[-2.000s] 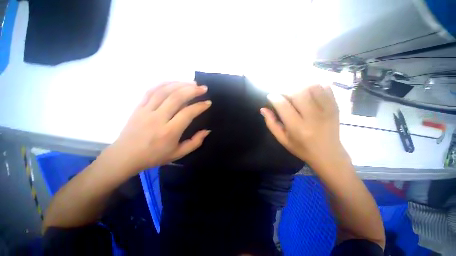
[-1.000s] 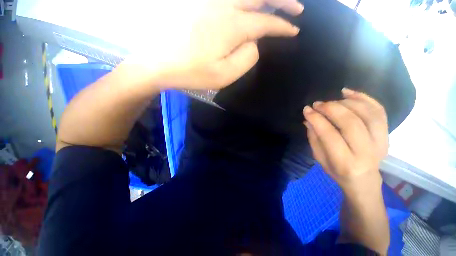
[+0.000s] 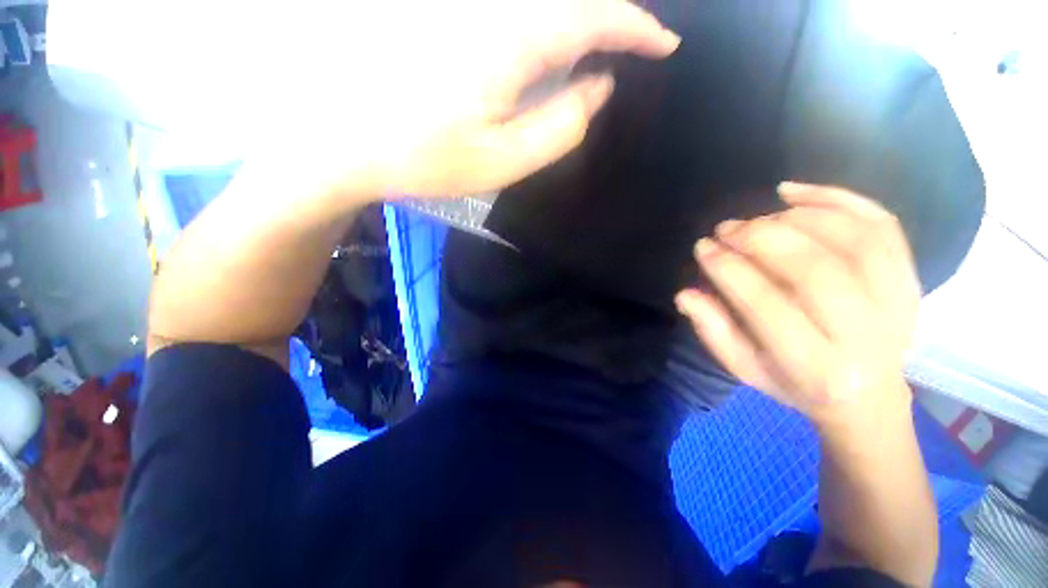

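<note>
A large black fabric panel (image 3: 736, 138) lies over the white table and its front edge, down towards my dark-clothed lap. Its right end is rounded, and a seam or fold line runs across it. My left hand (image 3: 517, 109) is at the panel's left side, overexposed, with thumb and fingers apart. My right hand (image 3: 816, 287) rests on the panel's right front part with bent fingers. I cannot tell whether either hand grips the cloth. The needle area is not visible.
The white table (image 3: 988, 333) has a graduated strip (image 3: 465, 211) along its front edge. Blue crates (image 3: 747, 471) stand below on both sides, the left one holding dark crumpled cloth (image 3: 362, 333). Reddish-brown cloth (image 3: 81, 459) lies at far left.
The view has shifted right from the machine area, which has left the picture. The panel now shows larger, with its rounded end to the right. Both hands have moved with it towards the upper right.
</note>
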